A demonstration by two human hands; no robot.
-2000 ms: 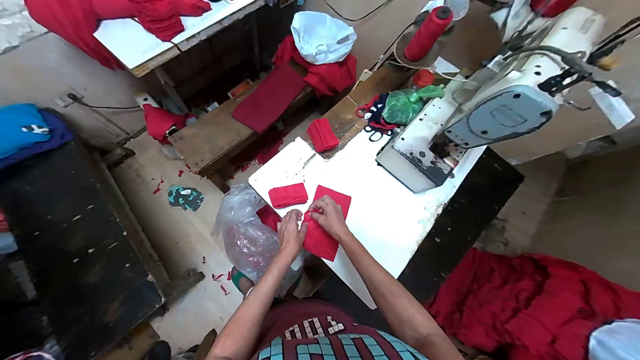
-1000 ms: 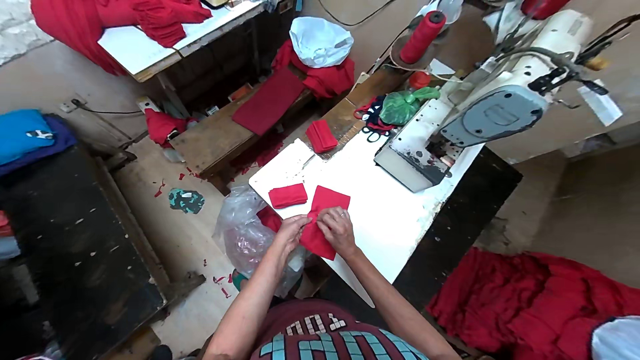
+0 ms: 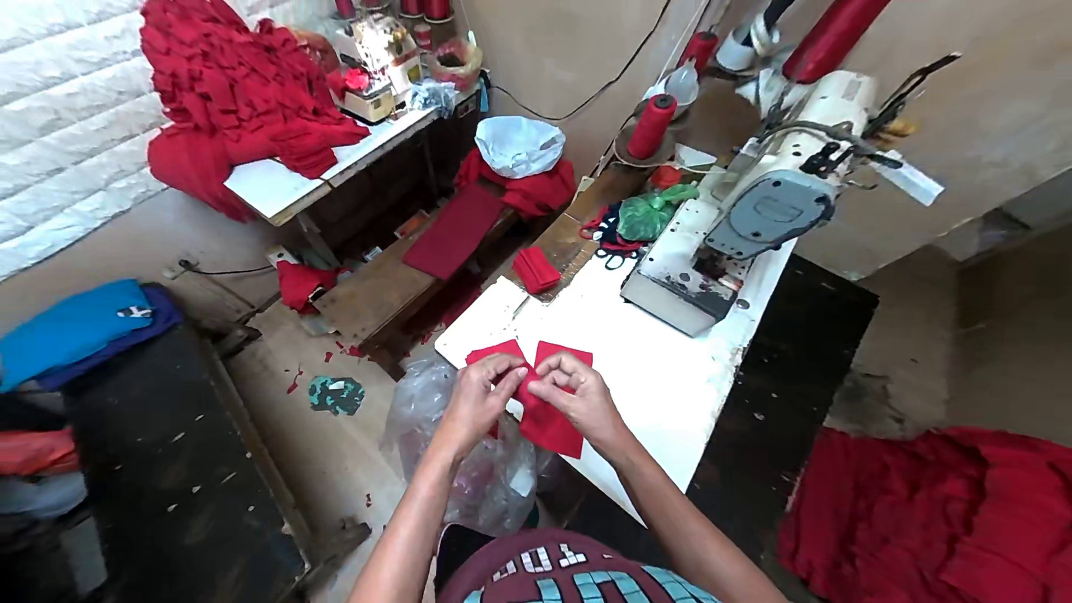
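Near the front corner of the white sewing table (image 3: 662,368), my left hand (image 3: 490,387) and my right hand (image 3: 574,392) meet fingertip to fingertip over a red fabric piece (image 3: 548,427). Thumb and forefinger of each hand pinch at the cloth, whose gripped part is mostly hidden by the fingers. A folded red fabric stack (image 3: 496,350) lies partly behind my left hand. Farther back rests another stack of red pieces (image 3: 536,270). The industrial sewing machine (image 3: 754,209) stands to the right of both.
A clear plastic bag (image 3: 419,402) hangs or stands against the table's left edge. Beyond it is a wooden bench (image 3: 377,301) with dark red cloth. A green plastic bag (image 3: 649,216) sits beside the machine. Red fabric (image 3: 938,511) is heaped at lower right, and a black table (image 3: 176,452) stands left.
The view has shifted somewhat, showing more of the back table. My hands stay close together at the red cloth, with their fingers in slightly different positions.
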